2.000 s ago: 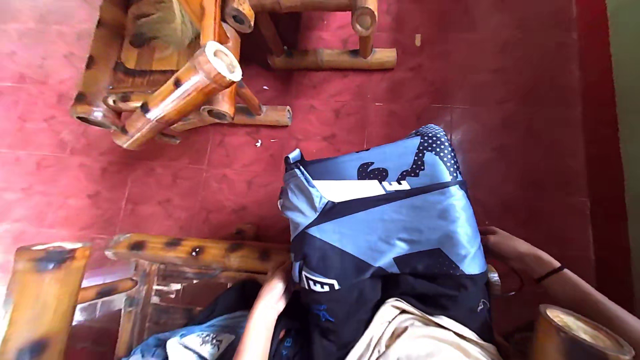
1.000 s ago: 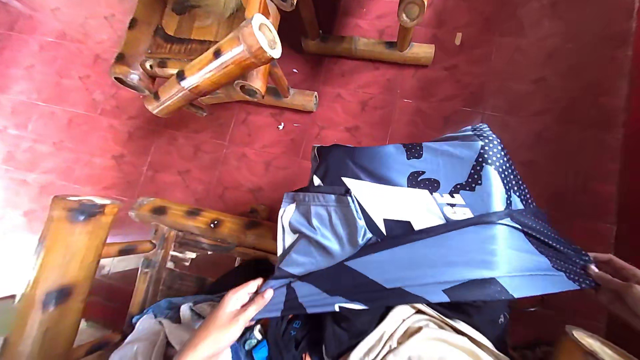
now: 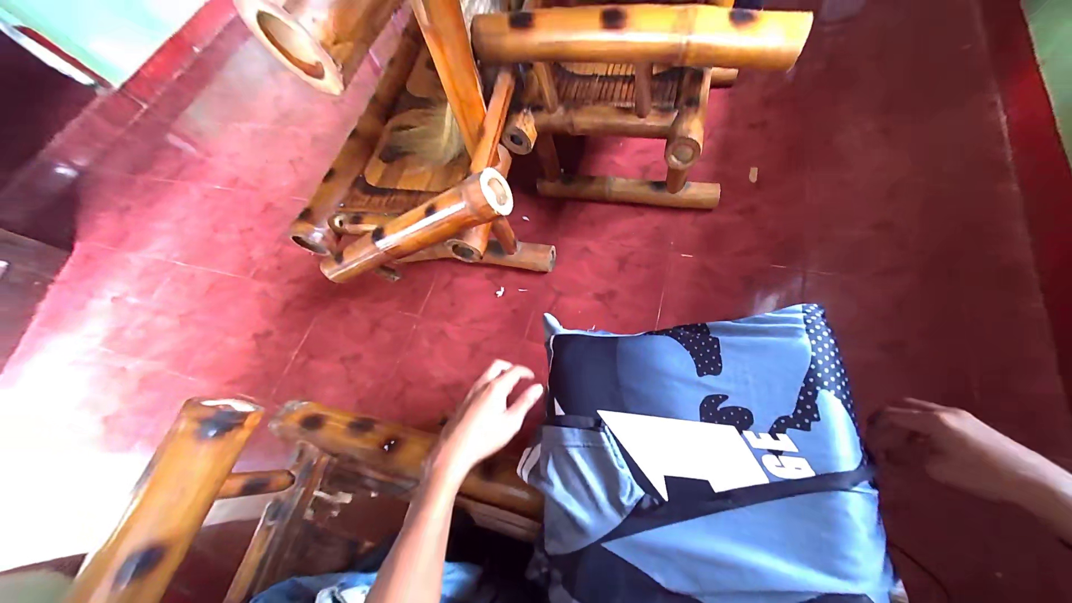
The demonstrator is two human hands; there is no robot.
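A blue, black and white printed garment (image 3: 720, 435), partly folded, lies over the lap at the lower right of the head view, its far edge reaching out above the red floor. Just left of its side edge is my left hand (image 3: 494, 414), fingers apart and holding nothing. Beside the right edge my right hand (image 3: 917, 431) hovers with its fingers bent; it is blurred and darker, and whether it touches the cloth is unclear. A sleeve (image 3: 586, 481) of lighter blue is folded in over the left part of the garment.
A bamboo armrest (image 3: 360, 435) and a thick bamboo post (image 3: 172, 502) stand at the lower left. Other bamboo furniture (image 3: 641, 38) is at the top, with one chair (image 3: 419, 222) left of centre. More clothes (image 3: 335, 586) lie at the bottom edge. The floor (image 3: 335, 335) is red.
The near band of cloth was held out at both ends a second ago; both hands have since let go of it. The view has shifted and shows more furniture.
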